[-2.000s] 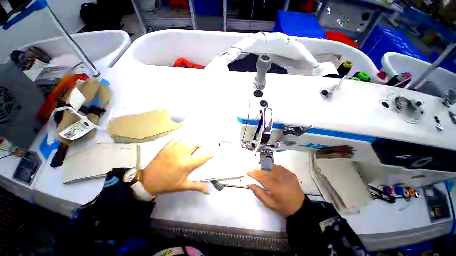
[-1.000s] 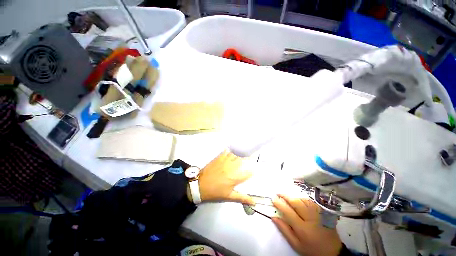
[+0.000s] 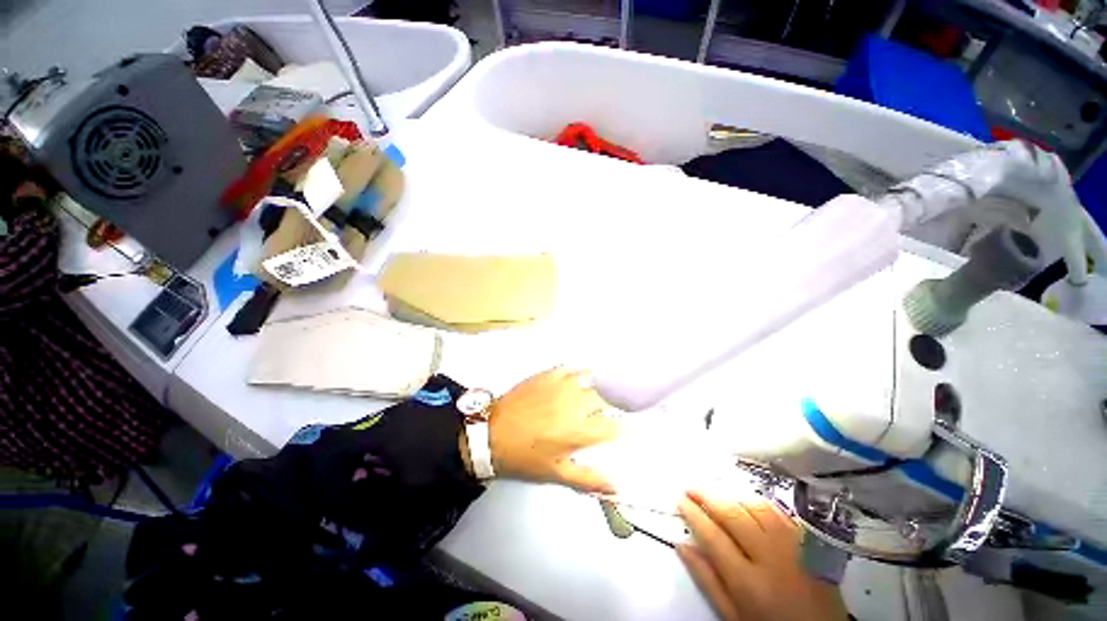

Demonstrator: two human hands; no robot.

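Note:
A pale fabric panel (image 3: 646, 471) lies at the machine's needle area, nearly washed out by glare. My left hand (image 3: 549, 432) lies flat at its left side, thumb and fingers apart, not gripping. My right hand (image 3: 762, 560) lies palm down at its near right side, beside the presser foot area; its thumb is not clearly seen. The white sewing machine head (image 3: 856, 394), with a blue stripe and shiny guard (image 3: 978, 495), hides the needle. A small grey-green strip (image 3: 618, 519) shows at the table slot between my hands.
A stack of pale pieces (image 3: 346, 352) and a stack of khaki pieces (image 3: 471, 289) lie left. Beyond is a labelled bundle (image 3: 318, 231). The white lamp tube (image 3: 759, 303) crosses above the table. A grey fan box (image 3: 140, 158) stands far left, near a person's patterned sleeve (image 3: 43, 352).
The view has turned left and down, so the machine sits further right and larger. My hands stay beside the panel; my right hand is now partly cut off by the lower edge.

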